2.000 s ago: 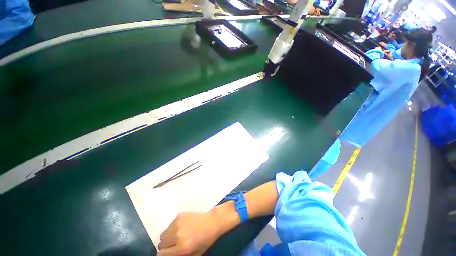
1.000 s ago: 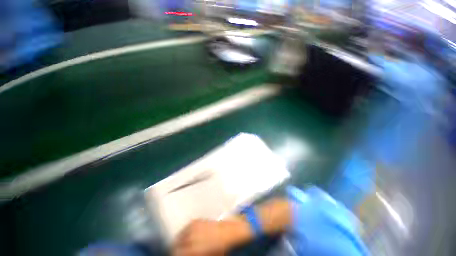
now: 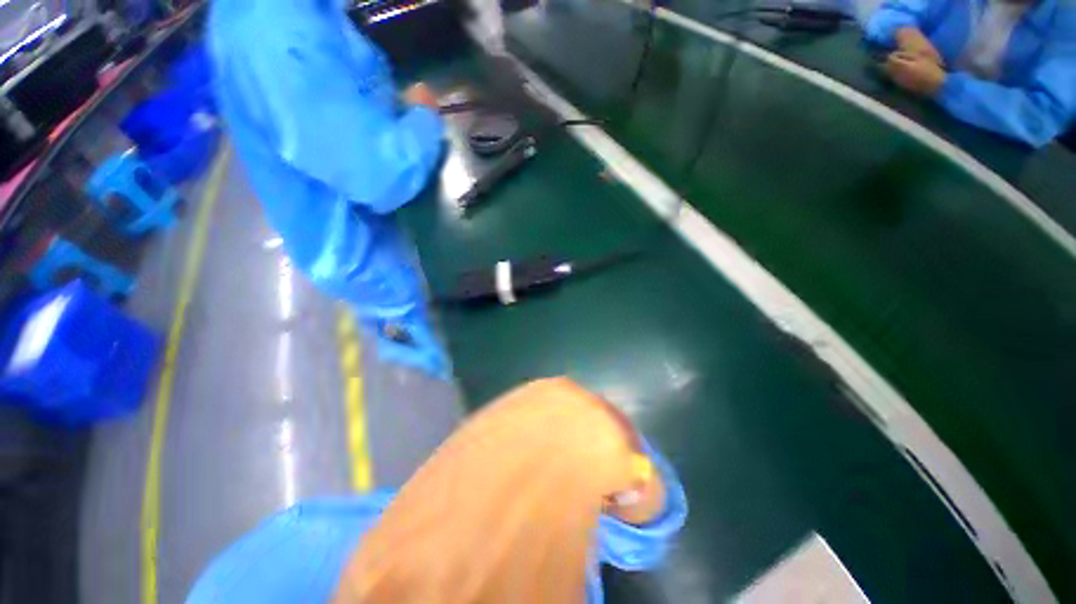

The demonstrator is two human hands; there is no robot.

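Observation:
A bare hand and wrist, which look like my left hand (image 3: 507, 496), fill the bottom centre, large, blurred and close to the camera. A blue sleeve is at their lower left. The hand bends over towards blue cloth (image 3: 647, 537) on its right, where a small yellow-white spot shows. The fingers are mostly hidden, so I cannot tell whether they hold anything. I cannot make out my right hand. A corner of the white sheet (image 3: 808, 578) lies on the green bench at the bottom edge.
A black stick-shaped tool with a white band (image 3: 505, 281) lies on the bench. Beyond it are a dark tool (image 3: 498, 175) and a person in a blue smock (image 3: 319, 153). A white rail (image 3: 755, 283) borders the conveyor. Another person's hands (image 3: 914, 61) are across it. Blue stools and crates stand left.
The view has swung left along the bench. The blue-banded right hand and the tweezers have left the picture, and the white sheet is now only a corner. A large bare hand has appeared.

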